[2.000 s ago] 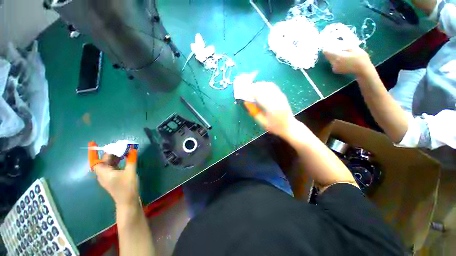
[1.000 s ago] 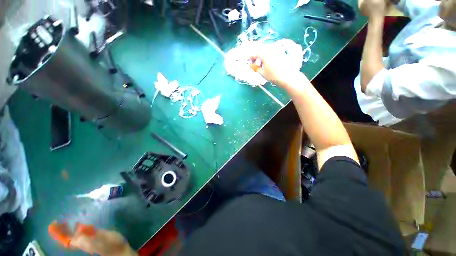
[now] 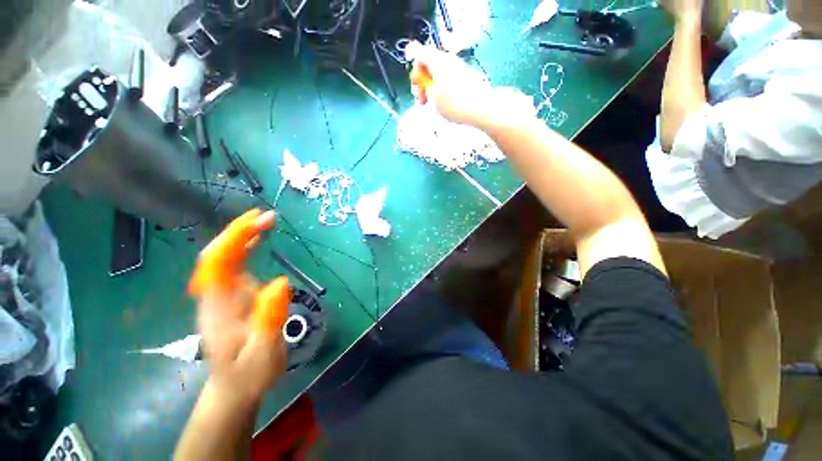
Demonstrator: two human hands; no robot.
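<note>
The black housing (image 3: 311, 329) with its ringed hole lies near the bench's front edge, partly hidden by my left hand. My left hand (image 3: 239, 302), in orange finger cots, is blurred, open and empty above the housing's left side. The white glue bottle (image 3: 183, 348) lies left of it, nozzle pointing left, its base hidden by the hand. My right hand (image 3: 446, 83) reaches over the far part of the fluffy white wire bundle (image 3: 442, 140). A small white thing shows at its fingertips; whether it is gripped I cannot tell.
Crumpled tissues (image 3: 372, 213) and loose white wire (image 3: 335, 198) lie mid-bench. A black bar (image 3: 298, 273) is beside the housing. A large dark cylinder (image 3: 135, 162) leans at left, near a phone (image 3: 127, 243). Another person's arm (image 3: 682, 81) is at right; a carton (image 3: 712, 297) stands below.
My left hand let go of the glue bottle and has moved up over the housing. My right hand left a tissue on the bench, went to the wire bundle, then farther across it.
</note>
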